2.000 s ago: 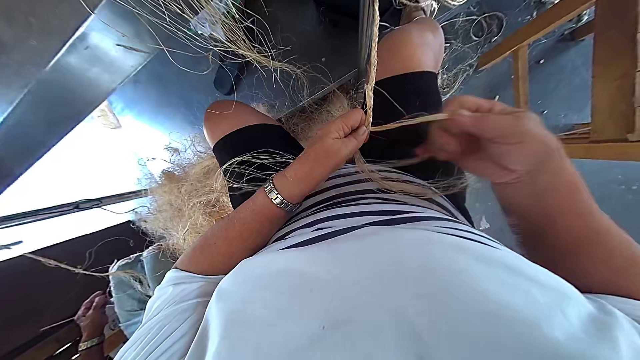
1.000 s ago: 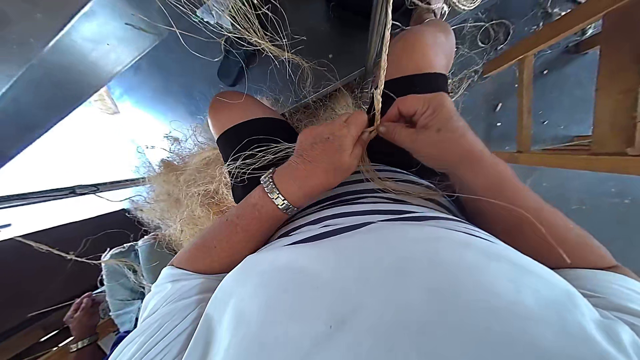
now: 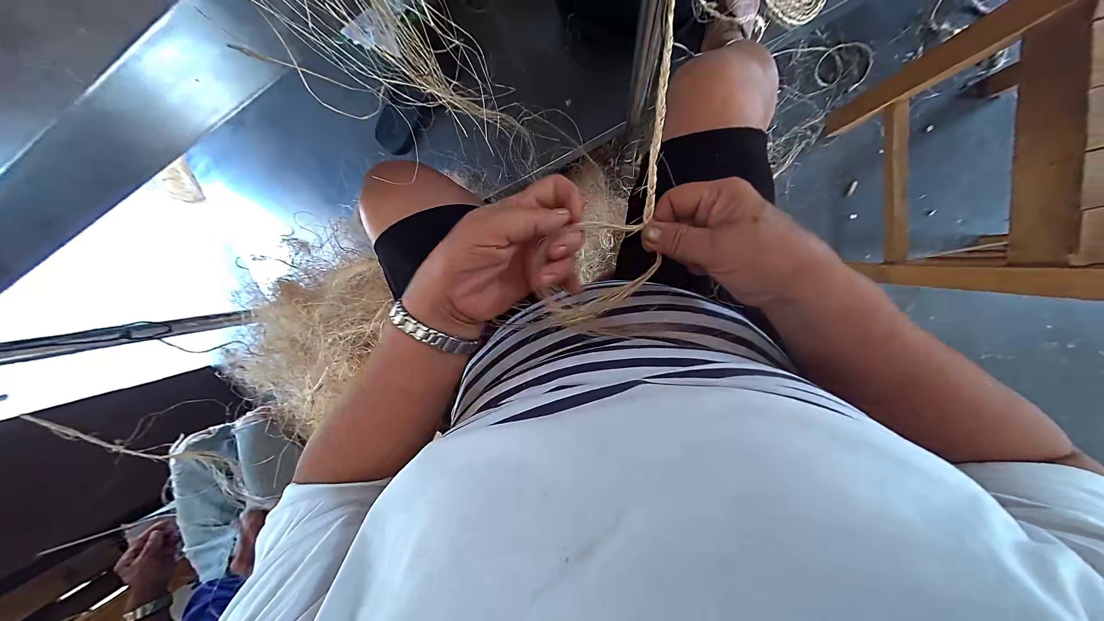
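Observation:
A braided natural-fibre cord [image 3: 660, 121] runs down from the top of the view to my fingertips above my lap. My right hand [image 3: 720, 233] pinches its lower end between thumb and fingers. A thin bundle of strands reaches left from there to my left hand [image 3: 517, 246], which holds it near the thumb and fingertips, with a metal watch on that wrist. More loose pale fibres [image 3: 604, 306] hang from the braid's end over my striped clothing. A large tangled heap of raw fibre [image 3: 319, 336] lies beside my left thigh.
Long loose fibres [image 3: 448, 86] spread over the floor at upper left. Coiled cord [image 3: 793, 9] lies near my foot at the top. A wooden frame [image 3: 897, 181] stands at right, a metal beam [image 3: 147, 112] at upper left. Another person's hand [image 3: 151, 556] shows at lower left.
Both hands were together at the braid's end one second ago; my left hand has since moved left with strands drawn out. Two seconds ago my right hand held a strand out to the right.

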